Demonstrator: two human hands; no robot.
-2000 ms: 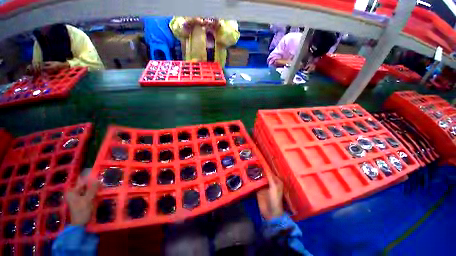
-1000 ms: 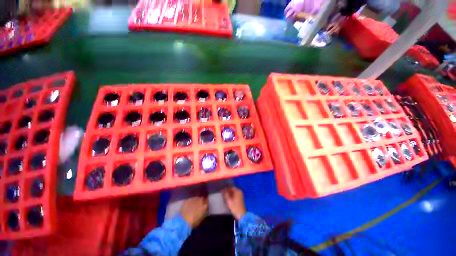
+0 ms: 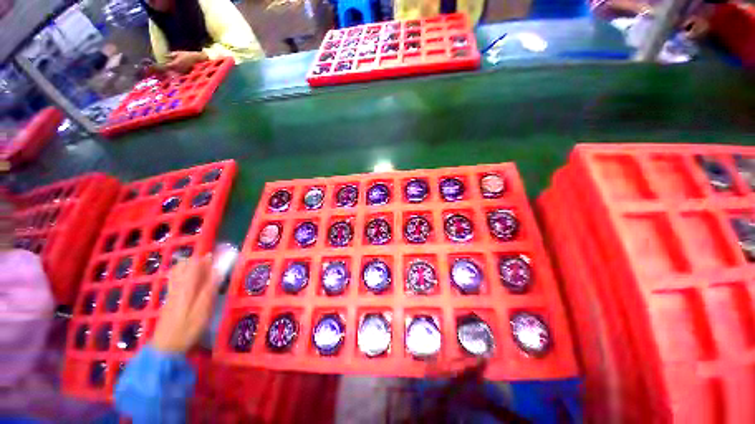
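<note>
A red foam tray lies in front of me, with a round watch head in each pocket. Some faces are dark with red marks, others purple-blue or silver-white, and a few are pale pinkish. My left hand is blurred, over the right edge of the left tray. A pale shiny thing shows beside its fingertips; I cannot tell whether the hand holds anything. A dark blurred shape is at the front edge of the middle tray. I cannot tell whether it is my right hand.
A tall stack of red trays stands at right, its visible top pockets mostly empty. More stacked trays stand at left. Red trays lie across the green belt, one at far centre and one near a person in yellow.
The view has swung left. My hands have left the middle tray, then came together below it; now my left hand is at the left tray. The middle tray shows more purple and silver faces.
</note>
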